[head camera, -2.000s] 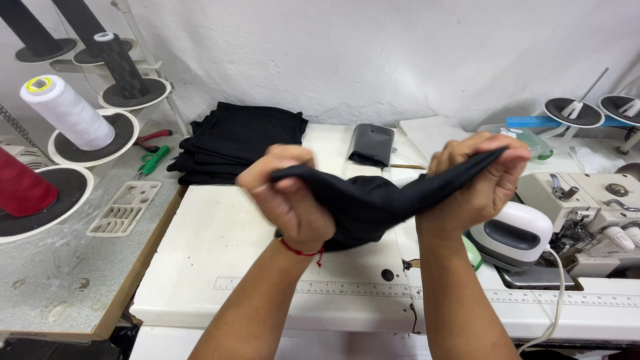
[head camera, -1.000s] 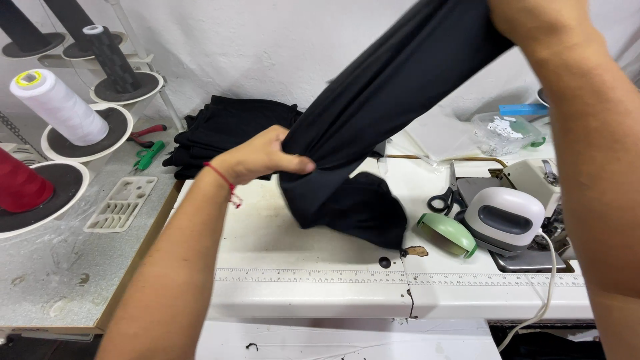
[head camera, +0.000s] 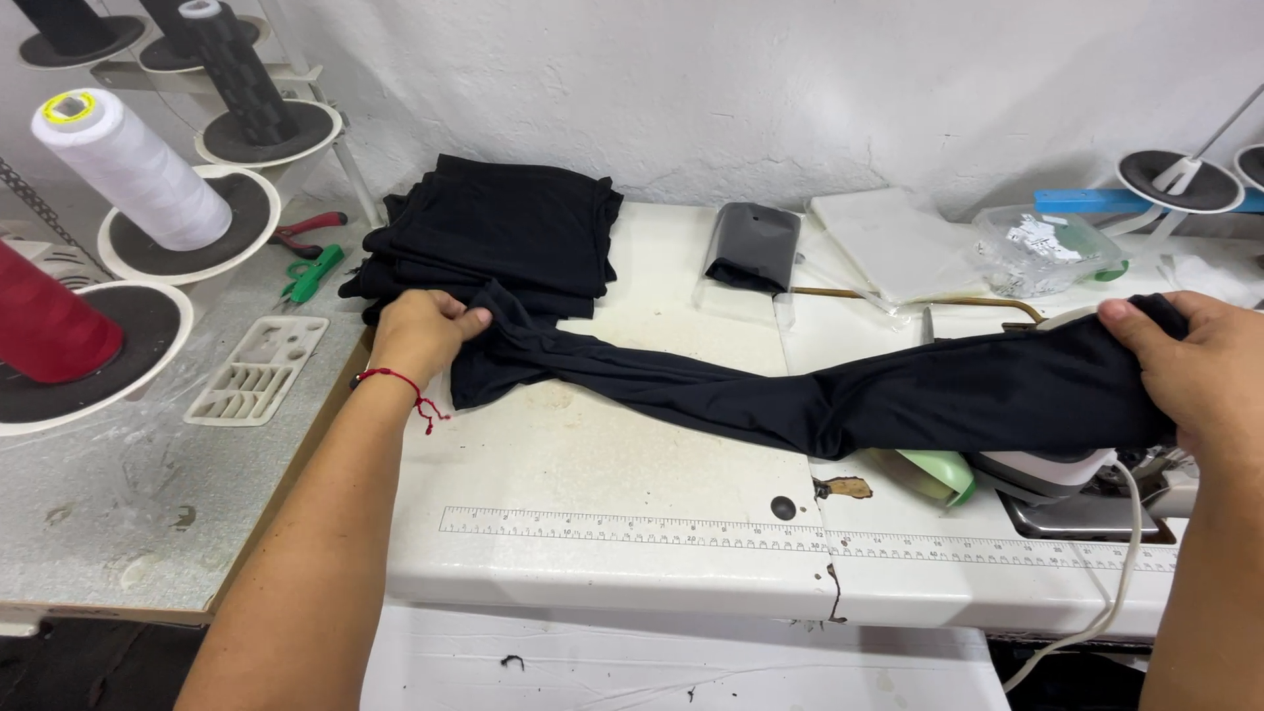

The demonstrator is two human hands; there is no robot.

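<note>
A long piece of black stretch fabric point(head camera: 691, 390) hangs slightly slack between my two hands above the white sewing table. My left hand point(head camera: 427, 331), with a red string bracelet at its wrist, pinches one end close to a folded stack of black fabric point(head camera: 513, 222). At the right, my right hand point(head camera: 1200, 365) grips the other end, thumb on top. The cloth partly covers a small white and grey iron point(head camera: 1047, 474) and a light green plastic object point(head camera: 928, 474).
Thread cones, one white point(head camera: 138, 168) and one red point(head camera: 49, 316), stand at the left beside green thread snips point(head camera: 314, 275) and a white plastic tray point(head camera: 257, 370). A dark packet point(head camera: 752, 247), clear bags point(head camera: 894, 242) and a plastic container point(head camera: 1047, 247) lie behind. A ruler strip point(head camera: 632, 528) runs along the front.
The black fabric, raised steeply to the upper right a second ago, is now stretched low across the table. My right hand has come down; my left hand has moved toward the stack.
</note>
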